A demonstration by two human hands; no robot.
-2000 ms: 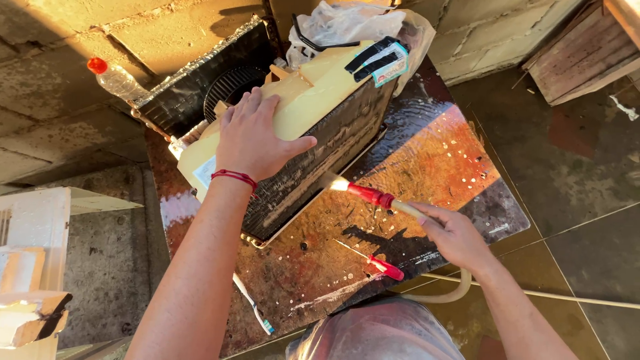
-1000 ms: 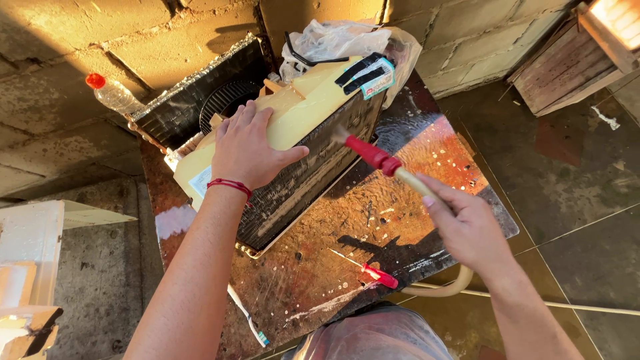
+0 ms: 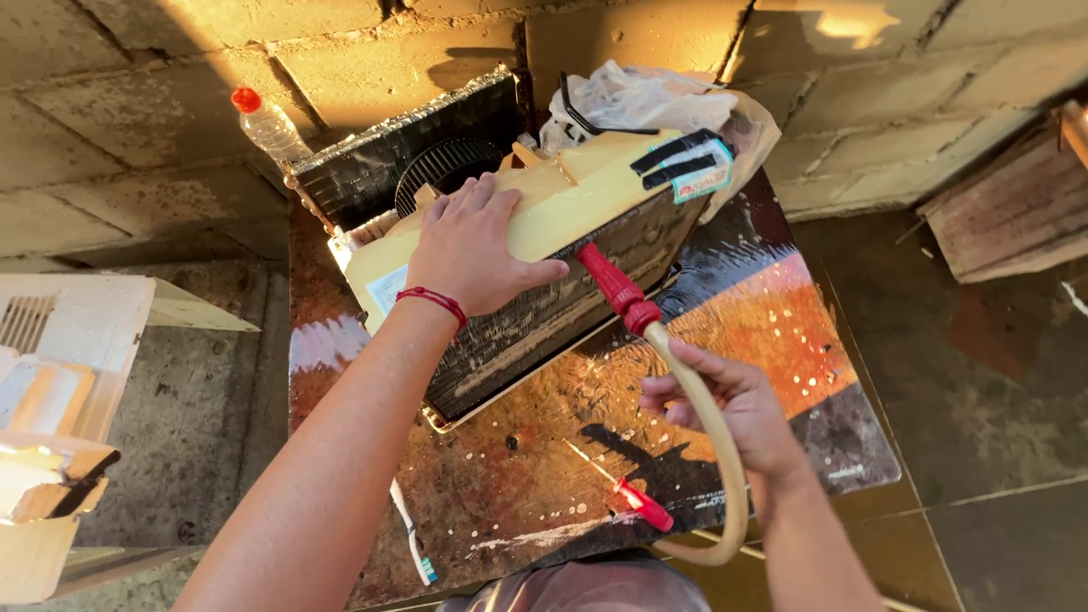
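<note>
My left hand (image 3: 480,246) lies spread on the cream plastic housing (image 3: 595,187) of an air conditioner unit, its thumb toward the dirty finned coil (image 3: 544,340). In my right hand (image 3: 722,399) is a beige hose (image 3: 710,416), gripped behind its red nozzle (image 3: 612,285), whose tip is at the coil's upper edge. A black blower wheel (image 3: 446,170) and a second, dark finned panel (image 3: 374,161) stand behind the housing. On the wet table (image 3: 527,476) lie a red-handled screwdriver (image 3: 642,503) and a toothbrush (image 3: 412,540).
A clear bottle with a red cap (image 3: 270,127) stands by the block wall (image 3: 357,76). Plastic bags (image 3: 633,102) are bunched behind the housing. White casing parts (image 3: 72,340) are at the left, and a wooden crate (image 3: 1011,204) is on the floor at the right.
The nozzle has moved up the coil to its upper edge beside my left thumb. The spray seen earlier at its tip no longer shows. My left hand has stayed on the housing.
</note>
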